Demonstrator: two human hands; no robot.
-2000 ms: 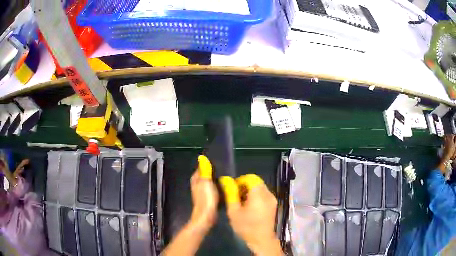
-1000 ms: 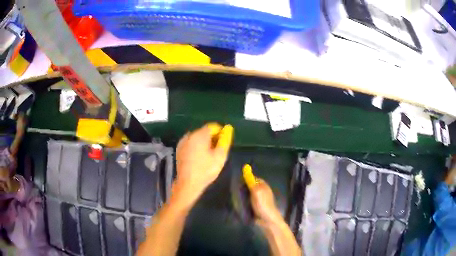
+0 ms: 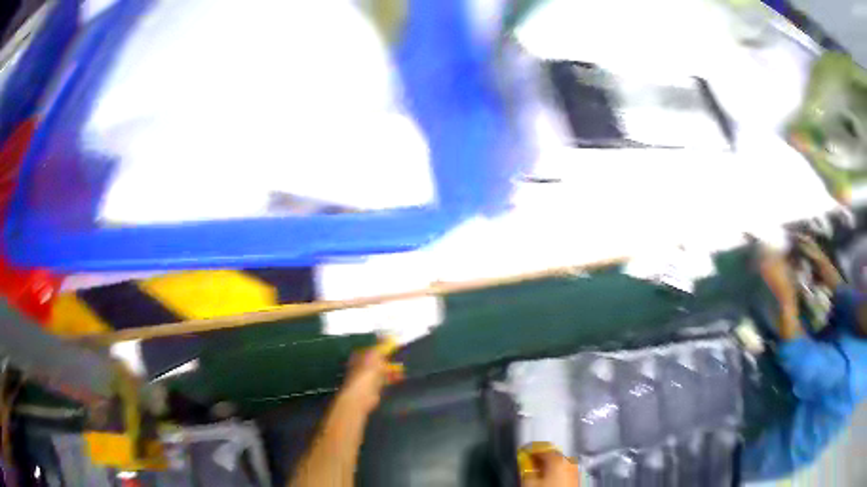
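Note:
The picture is blurred. My left hand (image 3: 371, 371), with yellow finger cots, reaches over the green conveyor belt (image 3: 513, 328). Its fingertips are at the lower edge of a white box (image 3: 385, 319) near the shelf edge; whether they grip it I cannot tell. My right hand (image 3: 549, 468), also with a yellow cot, is small and cut off by the bottom edge, over the left part of the right grey parts tray (image 3: 544, 404). Its grip is unclear. Dark covers (image 3: 594, 404) lie in that tray's pockets.
A blue basket (image 3: 238, 245) with white contents fills the upper left, above hazard tape (image 3: 204, 293). A yellow button box (image 3: 124, 450) and another tray (image 3: 214, 452) are lower left. A person's blue sleeve (image 3: 803, 366) and hands are at the right. A green fan (image 3: 837, 124) stands upper right.
The view has shifted, so the basket looks larger and the trays lower. My left hand is now at the white box. My right hand has moved down and right, over the tray.

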